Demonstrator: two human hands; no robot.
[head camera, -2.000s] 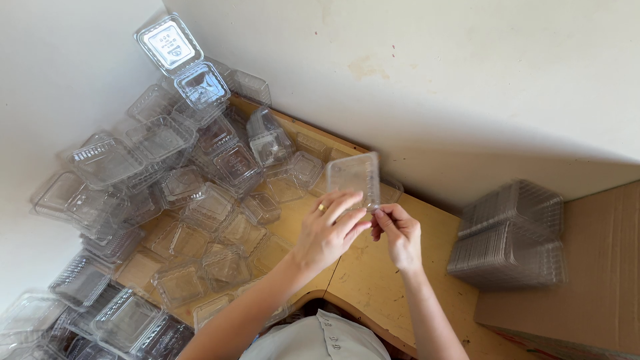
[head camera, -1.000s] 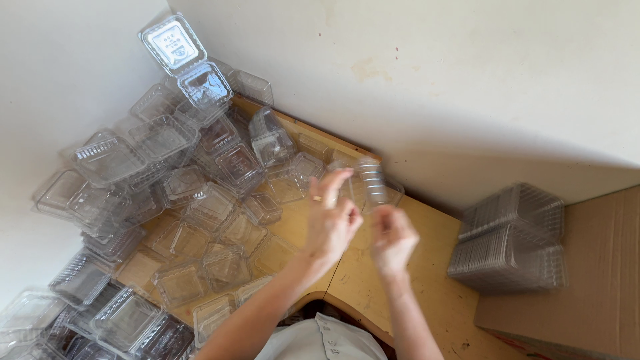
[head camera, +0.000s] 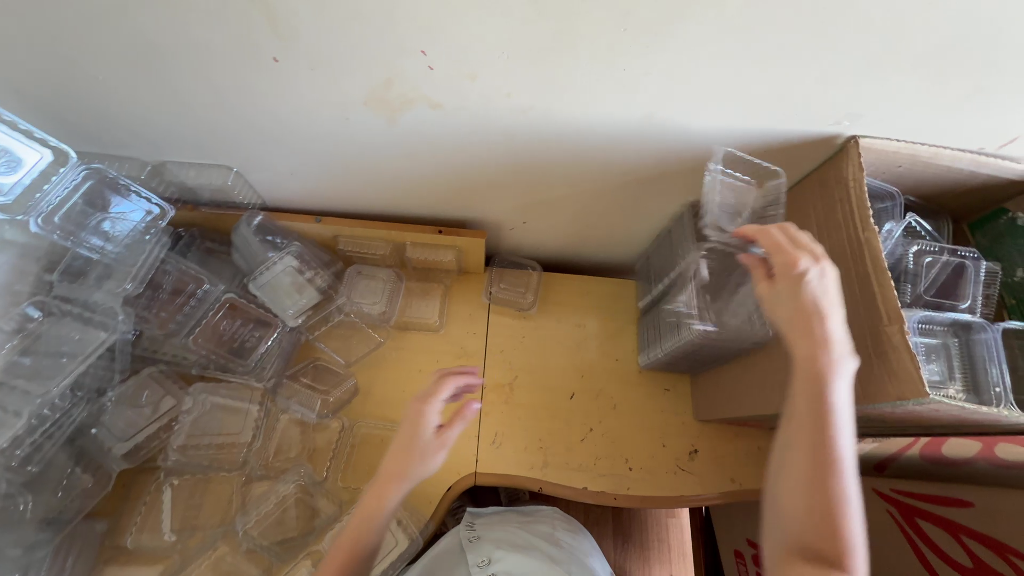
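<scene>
My right hand (head camera: 800, 280) pinches the lower edge of a clear plastic hinged container (head camera: 742, 190), tilted up and unfolded. It is just above the nested stack of clear containers (head camera: 680, 332), which stands on the table against the cardboard box. My left hand (head camera: 436, 424) hovers over the wooden table (head camera: 576, 400), fingers apart and holding nothing. To its left spreads a big heap of loose clear containers (head camera: 216, 424). One small clear container (head camera: 514, 284) lies by itself near the wall.
On the right, an open cardboard box (head camera: 816, 240) holds stacks of clear containers (head camera: 944, 280). Beneath it is another carton (head camera: 928, 520) with red print. A low wooden ledge (head camera: 360, 228) runs along the wall behind the heap. The table's front edge curves inward at my body.
The view has swung right, showing the open box. My hands, together around a container earlier, are now apart, with the right one over at the nested stack.
</scene>
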